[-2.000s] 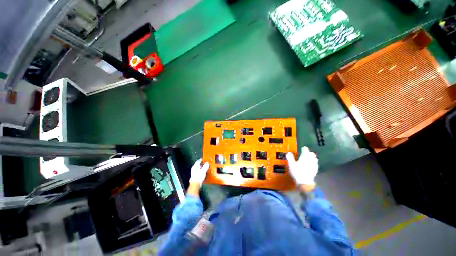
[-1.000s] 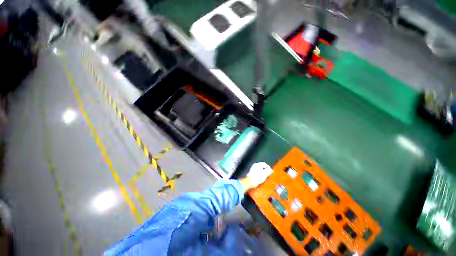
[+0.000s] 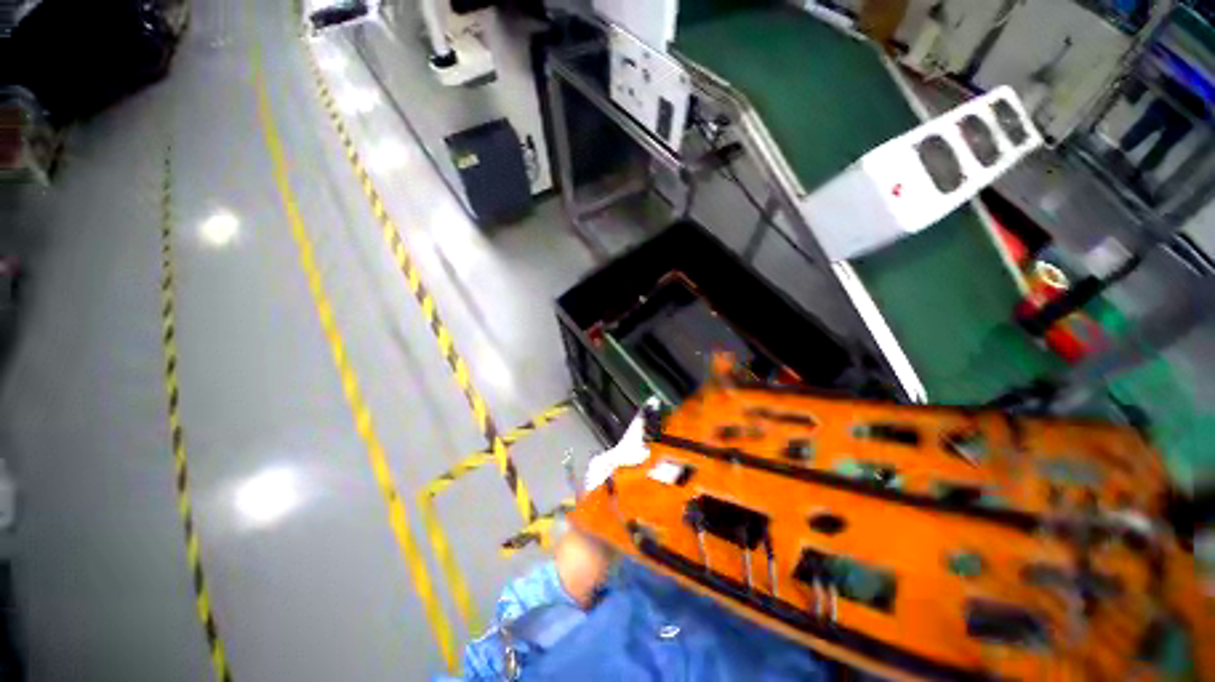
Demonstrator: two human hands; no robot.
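Note:
A large orange pallet cover [image 3: 906,533] with many cutouts fills the lower right of the view, raised close in front of my body. Its right part is blurred and runs towards the picture's edge. A second orange surface shows behind its upper edge; I cannot tell if it is a separate sheet. My left hand [image 3: 621,456], in a white glove, grips the cover at its left end. My right hand is not in view.
A black bin [image 3: 600,380] with dark, orange-edged plates stands just beyond the cover's left end. A green conveyor [image 3: 919,300] with a white fan housing [image 3: 919,173] lies ahead. Red containers [image 3: 1066,327] are at right. Yellow-marked floor [image 3: 267,400] is at left.
The view has turned left towards the floor and bin. The orange cover, earlier low at the bench edge, is now raised and nearer the camera. My right hand has gone out of view.

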